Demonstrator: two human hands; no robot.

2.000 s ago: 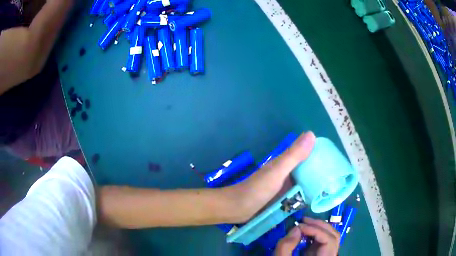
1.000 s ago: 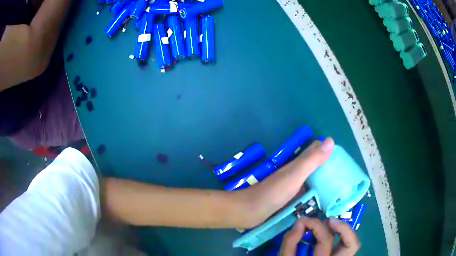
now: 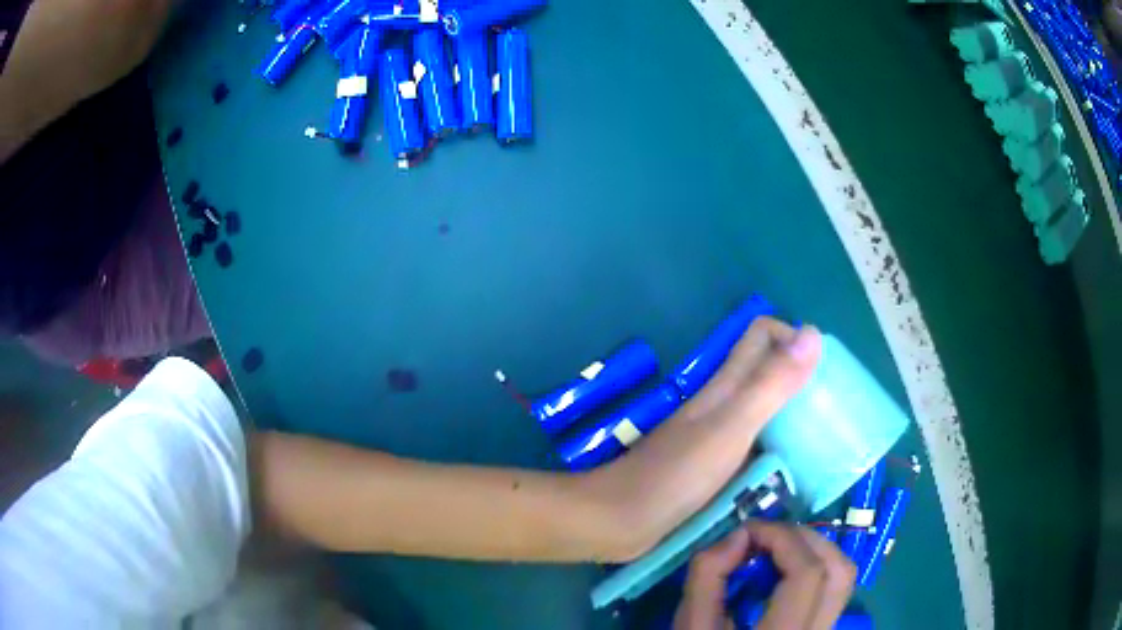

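My left hand is shut on a turquoise fan body, with its thumb on the round head. The straight handle points down and left, its open side showing a small dark and silver circuit board. My right hand is at the bottom, its fingertips close together at the board; they appear to pinch thin battery leads, mostly hidden. Blue battery cells lie under and beside the hands. One cell with a white label and thin leads lies left of the fan.
A pile of blue cells lies at the table's far side. A worn whitish rail borders the dark green conveyor, which carries a row of turquoise fan bodies. Small black pieces lie near a neighbouring person's arm and lap at left.
The fan head has turned, so its spoked face no longer shows. My right hand has shifted slightly at the board. More turquoise bodies show on the conveyor, further down the picture.
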